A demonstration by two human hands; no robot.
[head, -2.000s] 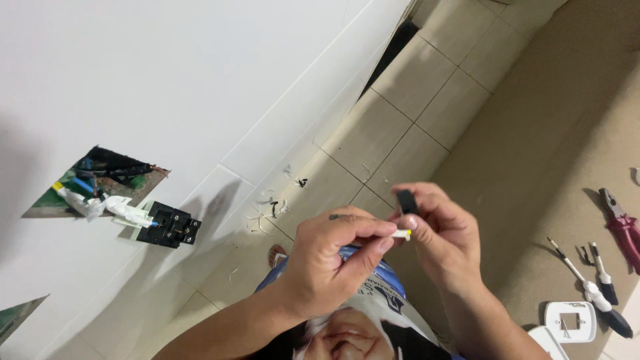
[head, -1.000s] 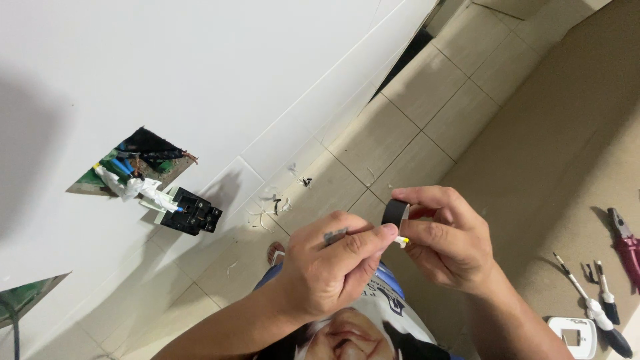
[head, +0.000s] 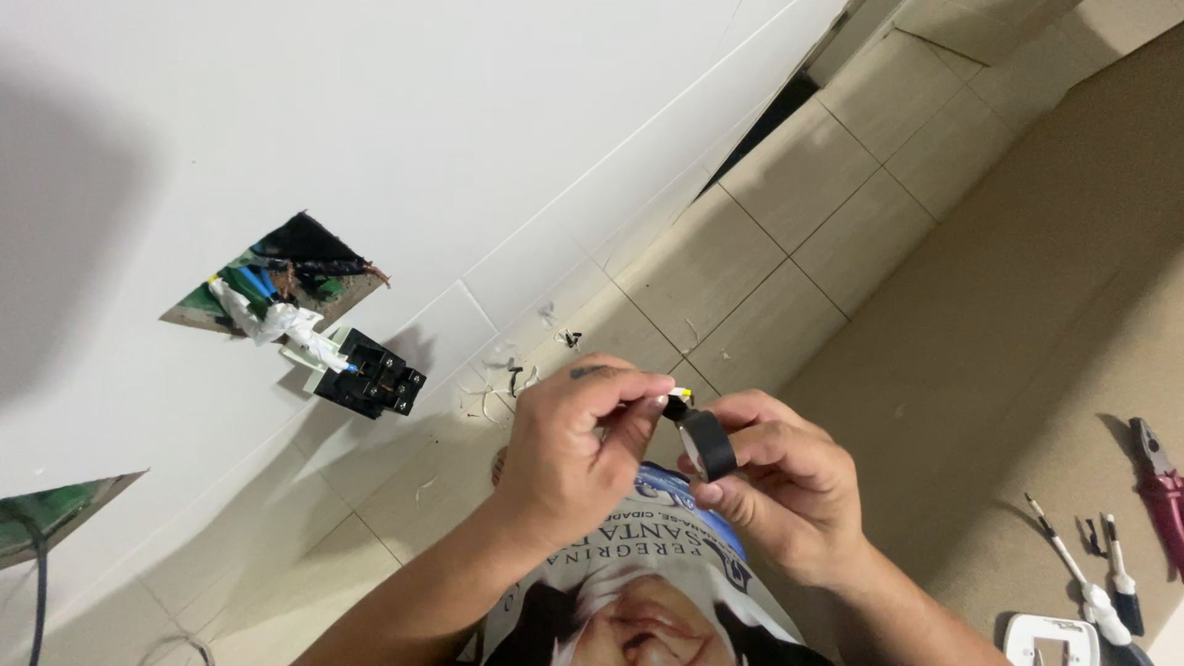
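My left hand (head: 583, 444) pinches a short white piece with a yellow end (head: 683, 394), partly hidden by the fingertips. My right hand (head: 786, 472) holds a roll of black electrical tape (head: 710, 446) just below that piece. A dark strip at the left fingertips meets the roll. To the left, a black electrical socket module (head: 370, 373) hangs outside a wall opening (head: 314, 250) on wires wrapped in white tape (head: 287, 324). Blue wires and bare copper strands show inside the opening.
Pliers with red handles (head: 1162, 490), tools with white-wrapped shafts (head: 1091, 592) and a white faceplate (head: 1050, 638) lie on the brown surface at right. Wire scraps (head: 504, 393) litter the tiled floor by the wall. A second wall opening (head: 65, 518) holds a dark cable.
The tape roll has moved from beside the left fingertips to just below them, and my right hand is lower around it. A dark strip now shows between the roll and my left fingertips.
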